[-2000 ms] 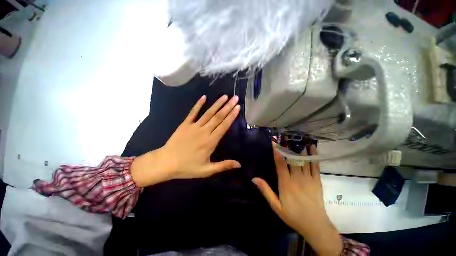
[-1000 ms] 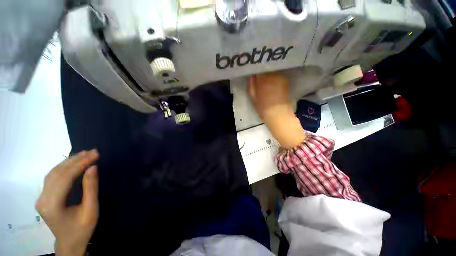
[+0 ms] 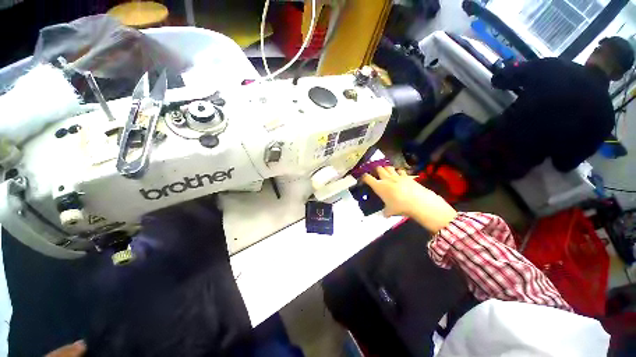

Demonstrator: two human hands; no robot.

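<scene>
The white sewing machine (image 3: 230, 146) marked "brother" stands across the left and middle. The dark garment panel (image 3: 160, 279) lies under its head and over the bed's left part. A dark-blue label stack (image 3: 319, 217) lies on the white bed right of the panel. My right hand (image 3: 396, 192) reaches to the bed's right end, over a small dark tray (image 3: 367, 200) beside a purple strip (image 3: 369, 163). Its fingertips are partly hidden and I cannot tell whether they hold anything. My left hand (image 3: 67, 350) shows only as fingertips at the bottom left edge, cut off by the frame.
Thread snips (image 3: 141, 125) lie on top of the machine by a white fluffy bundle (image 3: 40, 97). A dark cloth (image 3: 390, 296) hangs at the table's front right. A person in dark clothes (image 3: 558, 111) is at the upper right, with a red crate (image 3: 568, 254) below.
The view has swung right. My right hand has moved from under the machine arm to the tray at the right end. My left hand is now mostly out of the picture.
</scene>
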